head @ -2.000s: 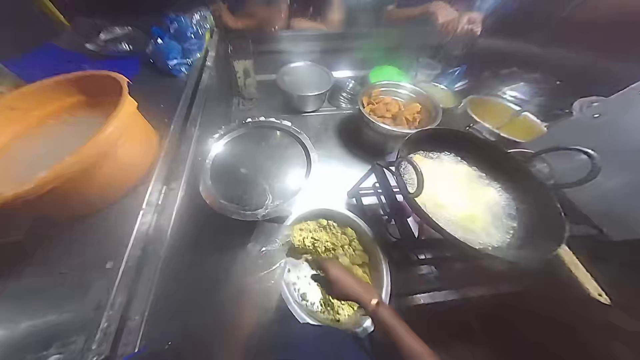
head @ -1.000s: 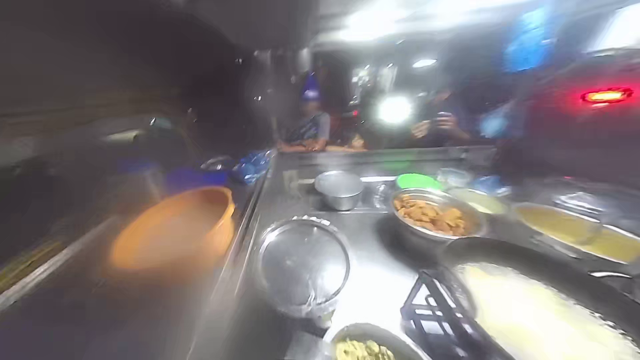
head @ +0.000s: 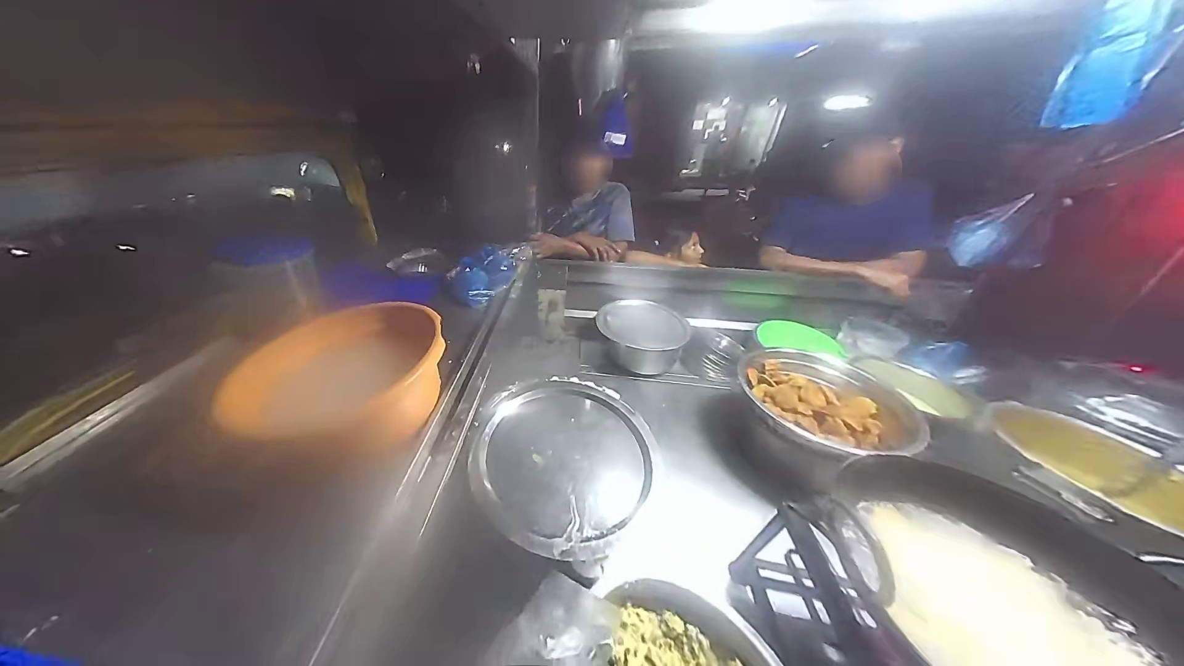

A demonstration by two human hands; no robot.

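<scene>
Neither of my hands shows in the head view now. At the bottom edge, a metal bowl (head: 740, 633) holds a yellow-green crumbly mixture (head: 661, 636), partly cut off by the frame. A clear plastic bag (head: 555, 624) lies against its left side. Above it rests a round steel tray (head: 564, 462) with some wet marks. To the right, a large dark pan (head: 934, 486) holds pale, bubbling contents (head: 980, 583), beside a black metal stove grate (head: 795, 573). Behind the pan, a steel bowl (head: 902, 439) is filled with orange-brown fried pieces (head: 819, 404).
An orange tub (head: 421, 370) with cloudy liquid stands left. A metal pot (head: 645, 338), a green lid (head: 800, 339) and containers of yellow food (head: 1082, 449) sit farther back. Blue plastic bags (head: 486, 273) lie back left. Several people (head: 846, 217) are beyond the counter's raised edge.
Two seconds ago a hand was in the bowl of yellow-green mixture; no hand is in the visible part of it now. The view has swung upward, showing the people beyond the counter.
</scene>
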